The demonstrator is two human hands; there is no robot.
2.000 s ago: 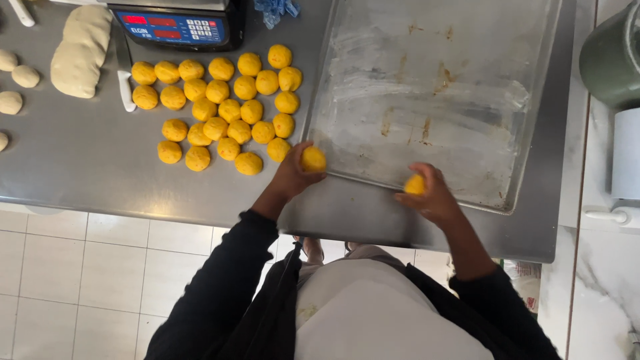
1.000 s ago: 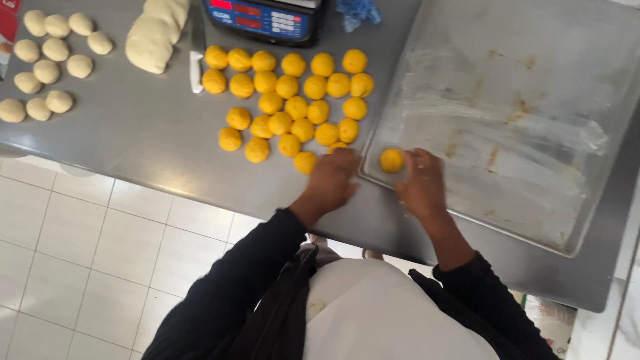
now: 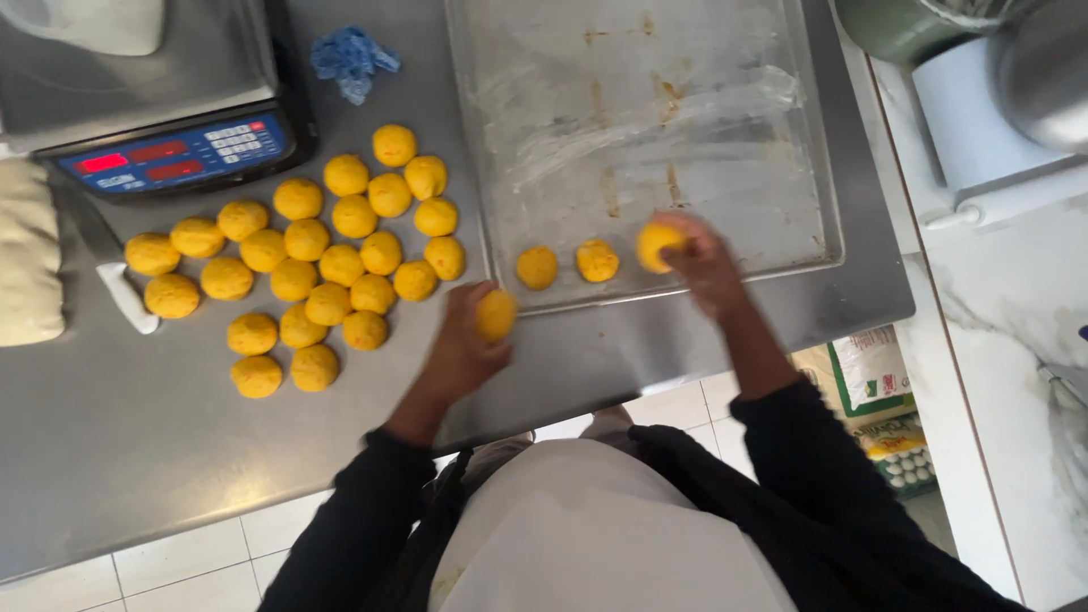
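My left hand (image 3: pixel 467 344) grips a yellow dough ball (image 3: pixel 496 315) just outside the near left corner of a greased metal baking tray (image 3: pixel 586 297). Over the tray's near side, my right hand (image 3: pixel 707 265) has its fingers around another yellow dough ball (image 3: pixel 657 247). Two more balls sit on the tray along its near edge, one at the left corner (image 3: pixel 537 268) and one beside it (image 3: pixel 597 260). To the left of the tray, several yellow dough balls (image 3: pixel 341 265) lie grouped on the steel table (image 3: pixel 357 459).
A digital scale (image 3: pixel 178 157) stands behind the balls at the left, with a white-handled knife (image 3: pixel 127 297) and pale dough (image 3: pixel 30 255) near it. A crumpled blue cloth or plastic (image 3: pixel 353 64) lies behind them. A marble counter (image 3: pixel 1003 340) holding a paper roll (image 3: pixel 977 119) is at the right.
A second ball now rests on the tray beside the one at the corner. My left hand has taken hold of a ball, and my right hand has moved right along the tray with one. The view has shifted.
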